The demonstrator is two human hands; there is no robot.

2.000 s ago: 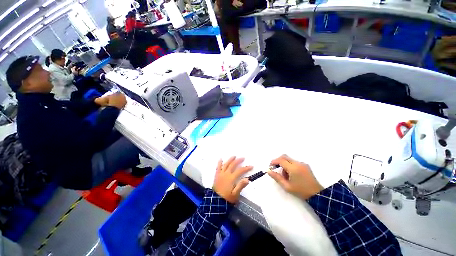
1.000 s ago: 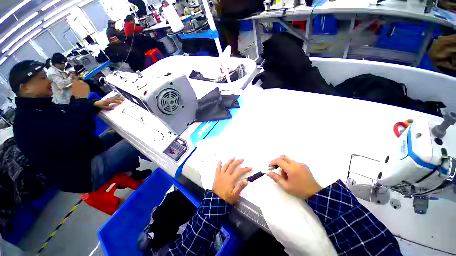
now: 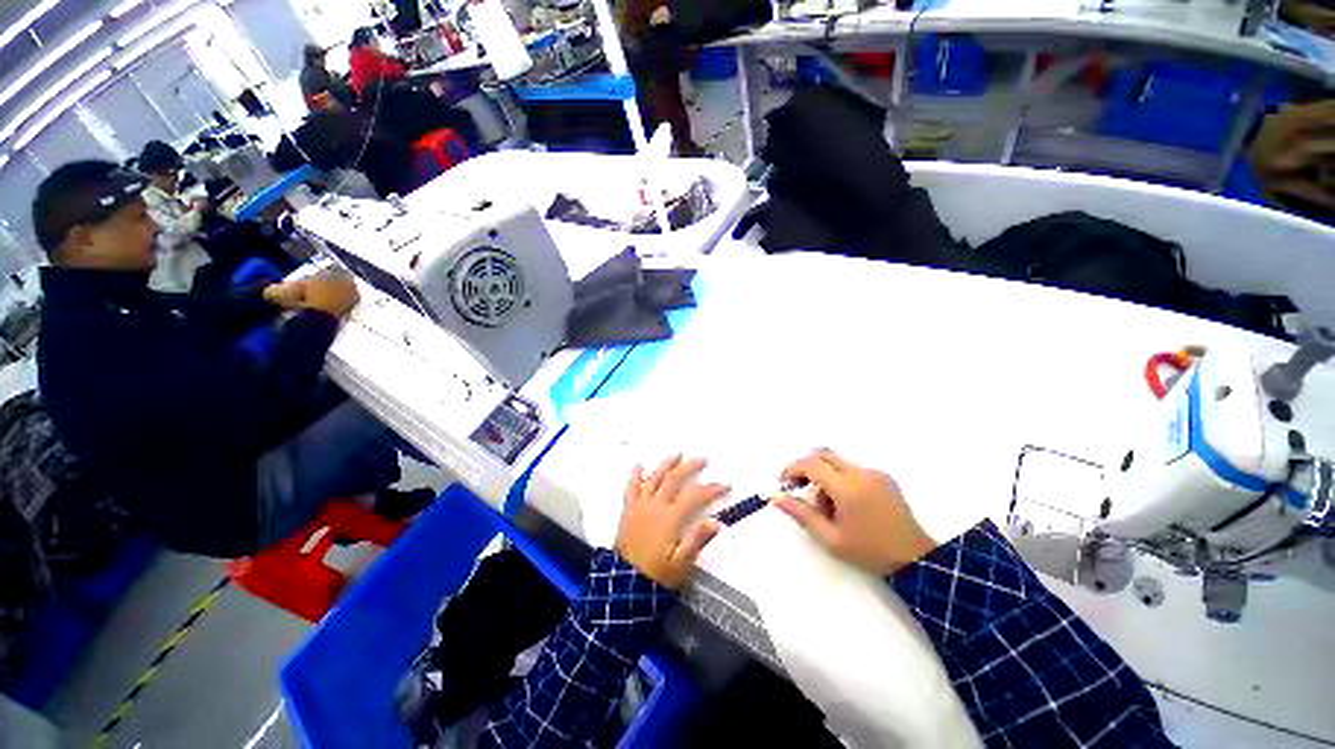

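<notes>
My left hand (image 3: pixel 666 522) lies on the white sheet (image 3: pixel 864 637) near the table's front edge, fingers apart and thumb beside a short black stick, which looks like a marker pen (image 3: pixel 742 509). My right hand (image 3: pixel 854 512) pinches the right end of the pen, which points at my left thumb. The fingertips partly hide that end. The sheet is overexposed and blends with the table (image 3: pixel 879 351). Its loose end hangs over the edge beneath my right forearm.
The sewing machine head (image 3: pixel 1193 454) stands at right, with red-orange handle loops (image 3: pixel 1167 372) behind it. A vented machine (image 3: pixel 491 285) and grey fabric (image 3: pixel 630 297) are at left. A blue bin (image 3: pixel 344 659), a red stool (image 3: pixel 300 563) and a seated person (image 3: pixel 161 381) are at lower left.
The seated person's raised hand has come down and their hands are together near their machine. My hands and the pen have barely moved; the view has shifted slightly.
</notes>
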